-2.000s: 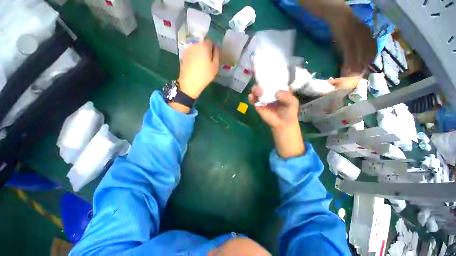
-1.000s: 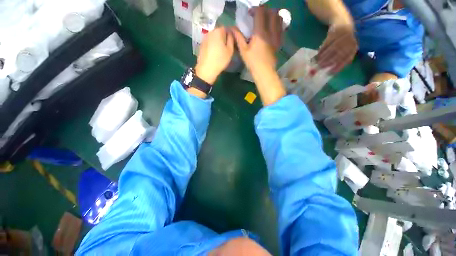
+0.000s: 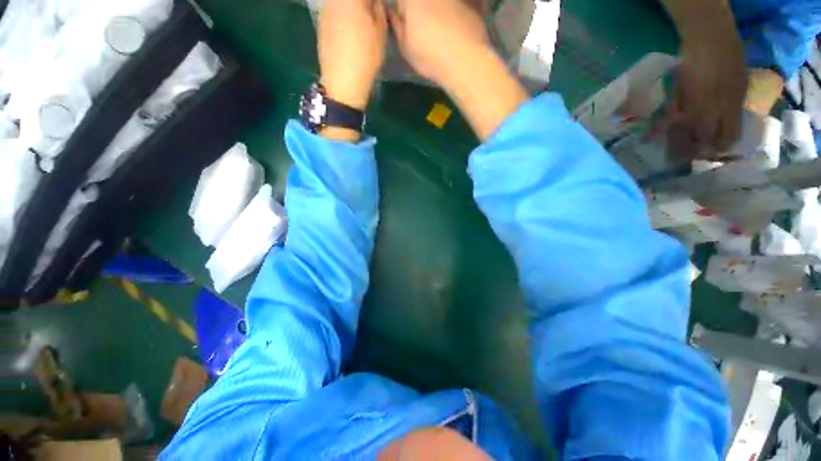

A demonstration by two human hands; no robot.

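Note:
My left hand (image 3: pixel 349 45) and my right hand (image 3: pixel 438 38) are close together at the top edge, and their fingers are cut off or hidden there. What they touch cannot be made out. Part of a white carton (image 3: pixel 538 40) stands just right of my right hand, cut off by the top edge. Two white wrapped products (image 3: pixel 245 236) lie side by side on the green bench, left of my left forearm.
A black-edged supply tray (image 3: pixel 135 171) heaped with white bundles is at the left. A yellow piece (image 3: pixel 438 114) lies between my forearms. Another person's blurred hand (image 3: pixel 707 103) is over cartons at the upper right. A grey metal bar (image 3: pixel 765 355) crosses at right.
The white wrapped product seen in my right hand two seconds ago is out of sight. My hands have come together and moved up to the top edge. The other person's hand has moved right in view.

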